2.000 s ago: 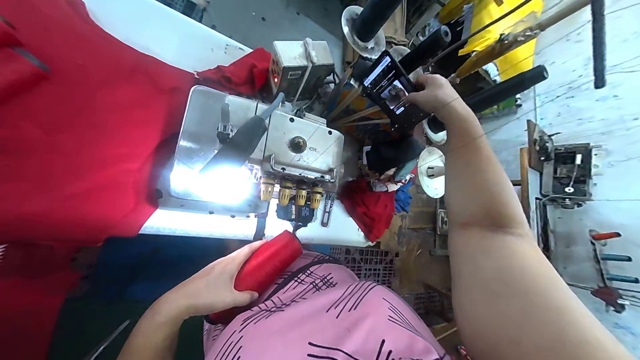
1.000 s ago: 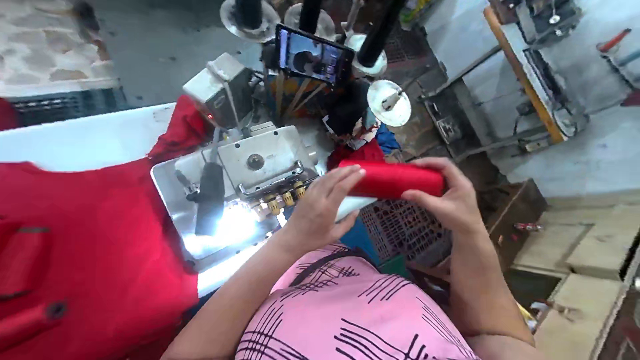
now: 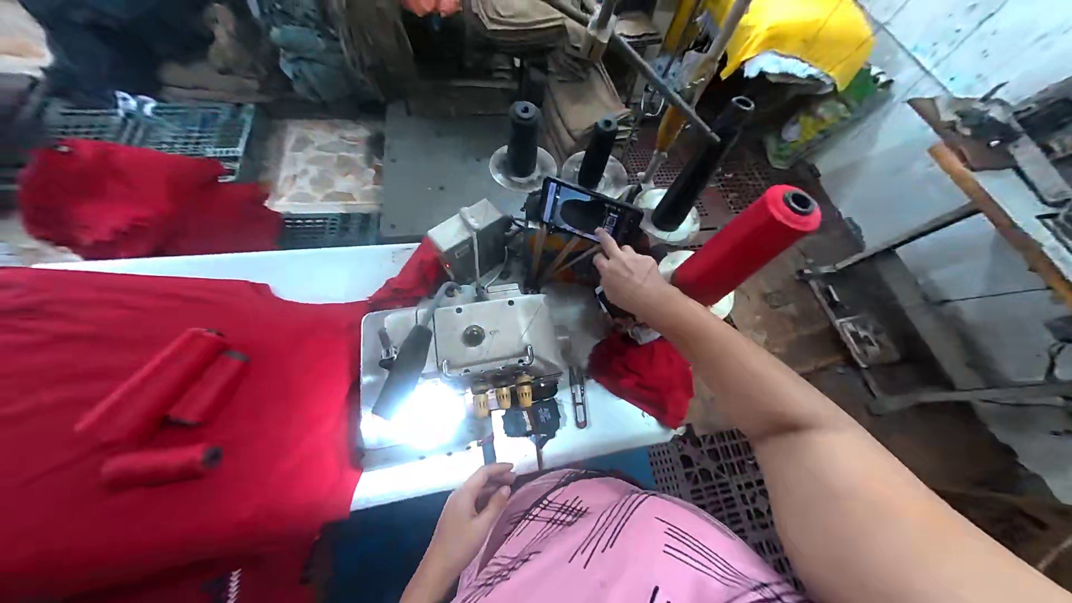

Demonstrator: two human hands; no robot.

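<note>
My right hand [image 3: 630, 272] reaches forward, a fingertip on the screen of a smartphone [image 3: 586, 213] propped behind the sewing machine. My left hand [image 3: 477, 507] rests half curled near the table's front edge, with nothing seen in it. An industrial overlock sewing machine [image 3: 494, 335] stands between them, its lamp [image 3: 408, 368] lit. A large red thread cone [image 3: 745, 243] stands on the thread stand, just right of my right wrist. Black thread cones [image 3: 523, 138] stand behind the phone. On red fabric [image 3: 276, 469] at left lie several red thread spools [image 3: 163, 465].
Tweezers [image 3: 578, 394] lie right of the machine, beside bunched red cloth [image 3: 645, 377]. A control box [image 3: 469, 239] stands behind it. More red cloth [image 3: 126, 197] lies beyond the white table [image 3: 335, 272]. A metal pole [image 3: 645, 75] crosses above the cones. Another machine table [image 3: 1005, 209] is at far right.
The red cone, held in both hands a second ago, now stands on the thread stand. My right hand has moved forward to the phone; my left hand has drawn back to the table's front edge.
</note>
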